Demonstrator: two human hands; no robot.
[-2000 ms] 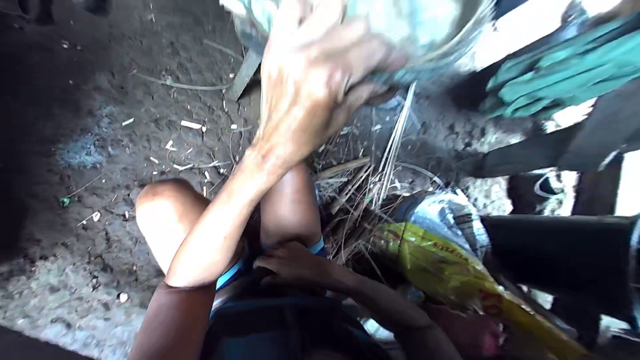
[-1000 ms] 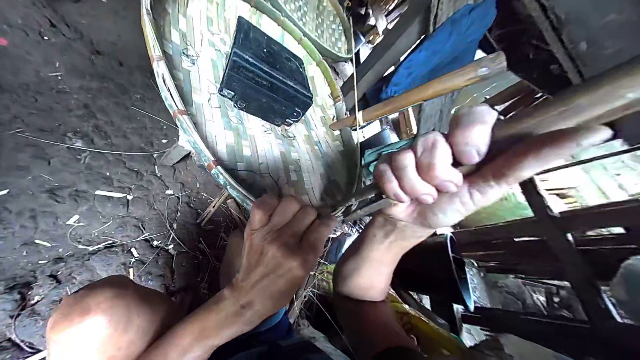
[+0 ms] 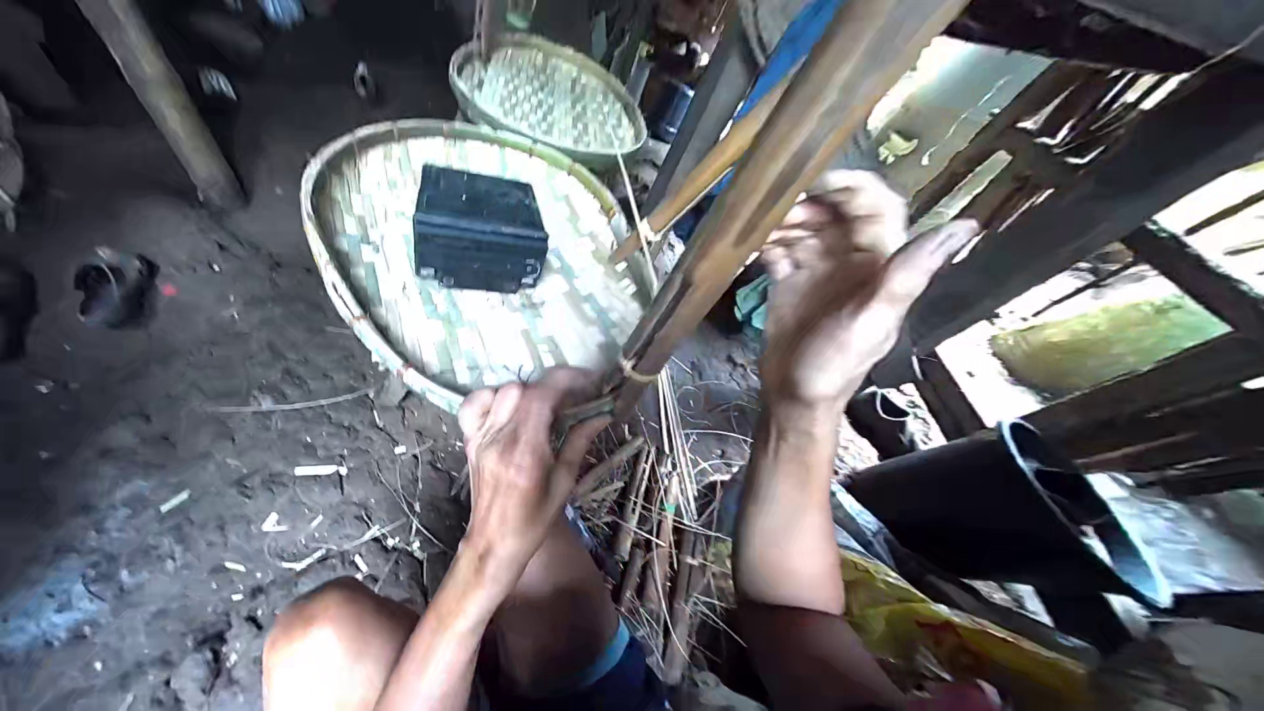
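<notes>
My left hand point(image 3: 523, 444) grips the near rim of a round woven bamboo tray point(image 3: 553, 341), close to the lower end of a thick bamboo pole point(image 3: 736, 212). What else lies within its fingers is hidden. A black box-like object point(image 3: 479, 229) rests on the tray's woven surface. Right of the pole, my right hand point(image 3: 834, 286) is raised with its thumb spread from the fingers; it is blurred, and nothing shows in it. A thin pale band circles the pole near its lower end. Another bamboo stick point(image 3: 701, 173) slants beside the pole, its end over the tray.
A second woven basket point(image 3: 548, 94) sits behind the tray. Thin sticks and strips point(image 3: 662, 533) lie between my arms. At the right are a black bucket point(image 3: 997, 504) and a yellow sack point(image 3: 889, 612). A wooden post point(image 3: 163, 104) stands on the dirt floor at the upper left.
A second ago my right hand was round the thick pole; now it is off it, with fingers raised. The view has swung strongly, and more of the tray and floor shows.
</notes>
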